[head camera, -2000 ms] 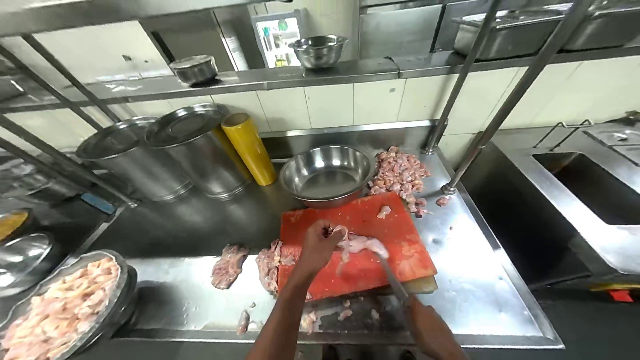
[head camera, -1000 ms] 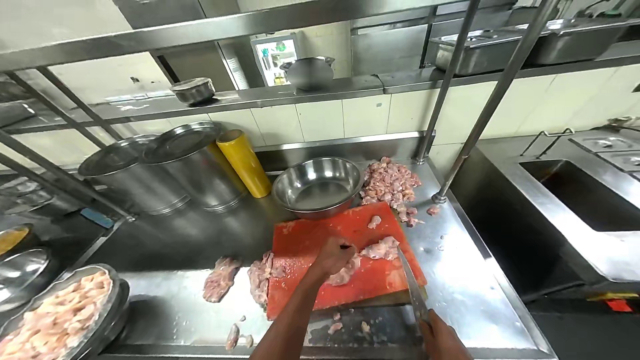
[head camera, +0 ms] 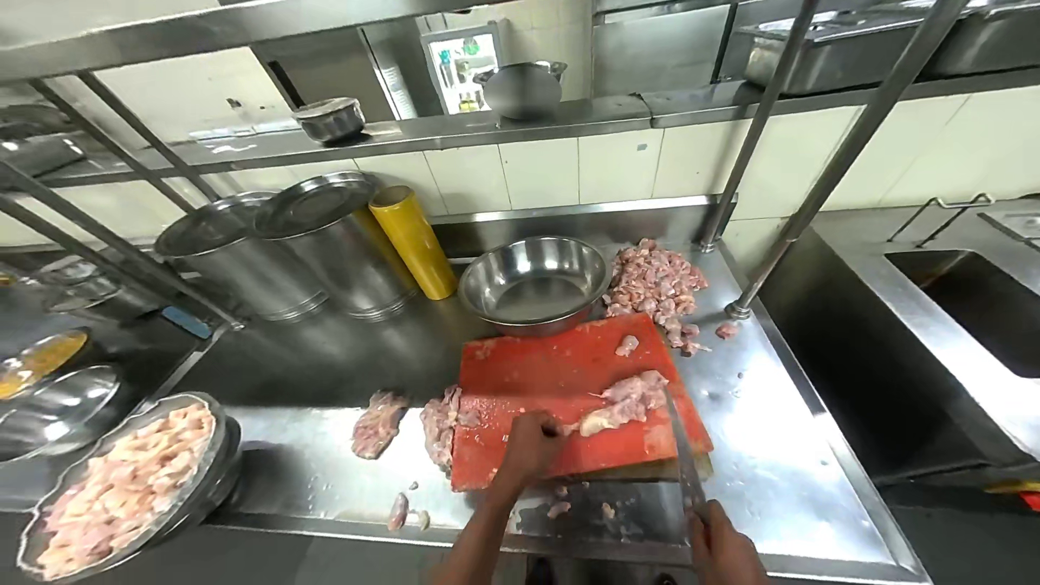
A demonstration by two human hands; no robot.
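A red cutting board (head camera: 528, 366) lies on the steel counter. On it my left hand (head camera: 532, 447) has its fingers closed at the left tip of a piece of raw meat (head camera: 626, 404), apparently pinching a thin end. My right hand (head camera: 719, 540) grips a long knife (head camera: 685, 451) by its handle, the blade pointing away and its tip at the meat's right end. A small meat piece (head camera: 627, 346) lies near the board's top right. Larger raw pieces (head camera: 439, 426) rest against the board's left edge, and another (head camera: 379, 424) lies farther left on the counter.
Behind the board stand a steel bowl (head camera: 535, 318) and a heap of cut meat (head camera: 658, 284). A yellow cylinder (head camera: 414, 244) leans by two lidded steel pots (head camera: 349, 260). A bowl of pale meat pieces (head camera: 122, 487) is at the left. Steel posts (head camera: 756, 154) rise at the counter's back right.
The meat on the board now lies stretched out toward the right. My left hand has moved down from the board's middle to the meat's left end. The knife stays in my right hand.
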